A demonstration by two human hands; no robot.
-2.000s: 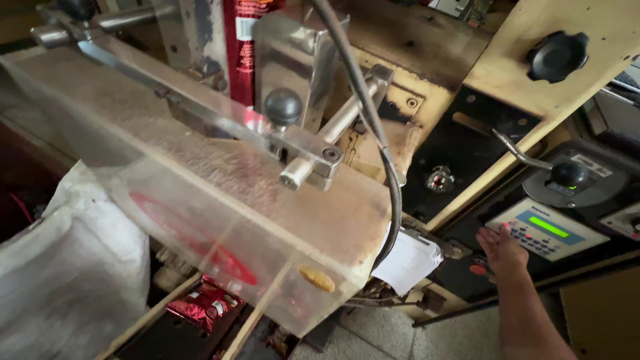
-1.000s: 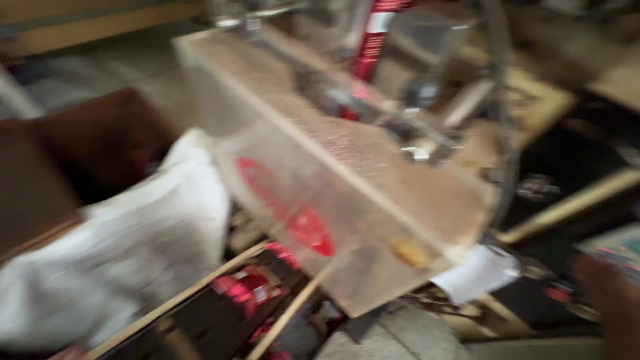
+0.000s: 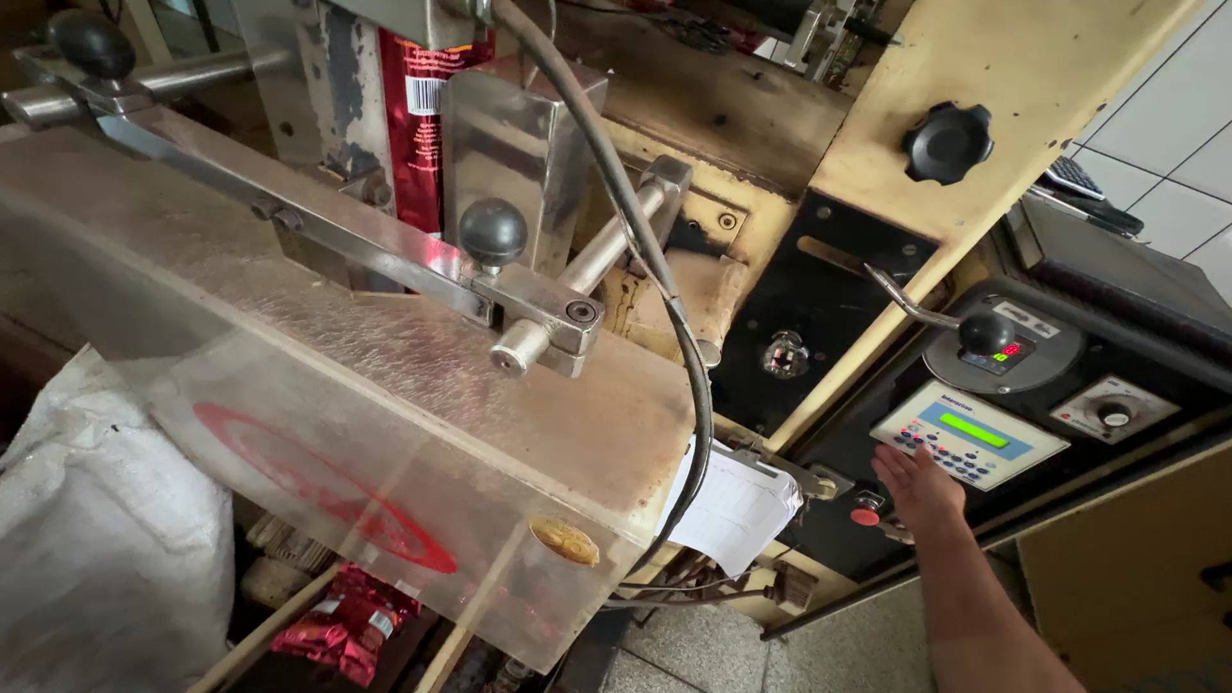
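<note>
My right hand (image 3: 919,489) is at the lower edge of a white keypad panel (image 3: 970,435) with a lit green display, its fingers spread near the buttons and holding nothing. A red push button (image 3: 865,512) lies just left of the wrist. My left hand is out of view. Red printed packaging film (image 3: 414,144) runs down behind a metal bar (image 3: 337,217) with black ball knobs. Below the clear plastic guard (image 3: 385,481), a filled red packet (image 3: 346,621) lies between two rails.
A white sack (image 3: 115,520) stands at the left. A black cable (image 3: 664,279) curves over the guard's right end, beside white papers (image 3: 736,505). A lever with a black ball (image 3: 984,334) juts out above the keypad. A black star knob (image 3: 947,142) sits at upper right.
The view swung left and came back. My right hand is at the keypad panel, as it was two seconds ago.
</note>
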